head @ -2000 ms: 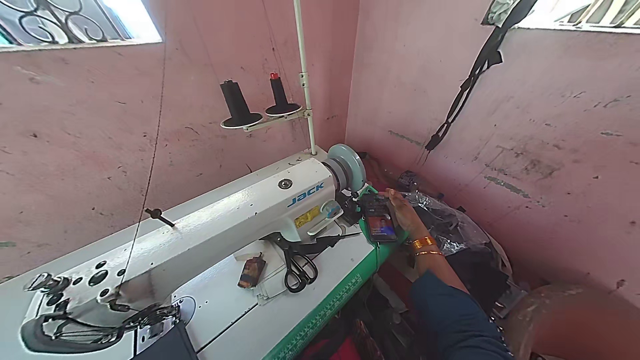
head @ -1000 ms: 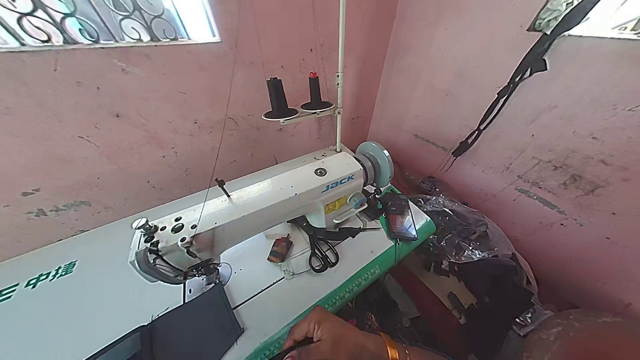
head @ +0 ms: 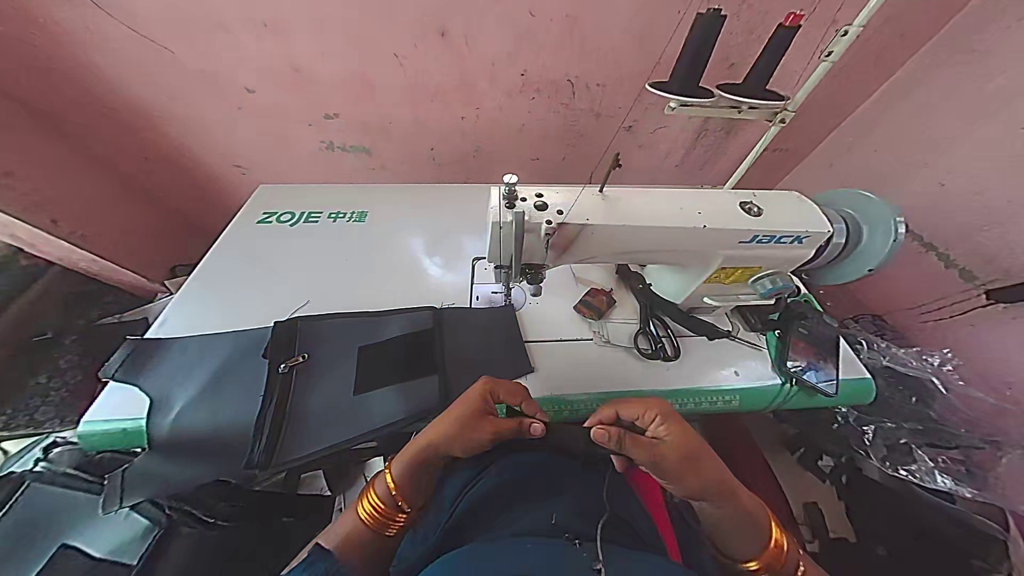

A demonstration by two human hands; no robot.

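My left hand (head: 492,420) and my right hand (head: 644,440) face each other at the table's front edge. Between their fingertips they pinch a narrow dark strip (head: 566,427), drawn across the gap. Left of them a dark sewn panel with a zipper (head: 352,384) lies on the table, its right end in front of the needle of the white Jack sewing machine (head: 656,232). Black-handled scissors (head: 658,336) and a small dark reddish object (head: 594,303) lie beneath the machine's arm. A phone (head: 810,348) rests at the table's right end.
The white sewing table (head: 384,248) has a green front edge with a ruler scale. Two black thread cones (head: 696,56) stand on a rack behind. Dark material (head: 72,520) is heaped at lower left, and clear plastic wrapping (head: 920,432) lies at lower right. Pink walls stand behind.
My right hand, at the phone two seconds ago, is now at the table's front edge. Both hands now show, pinching the dark strip. The view has swung left, showing more of the panel.
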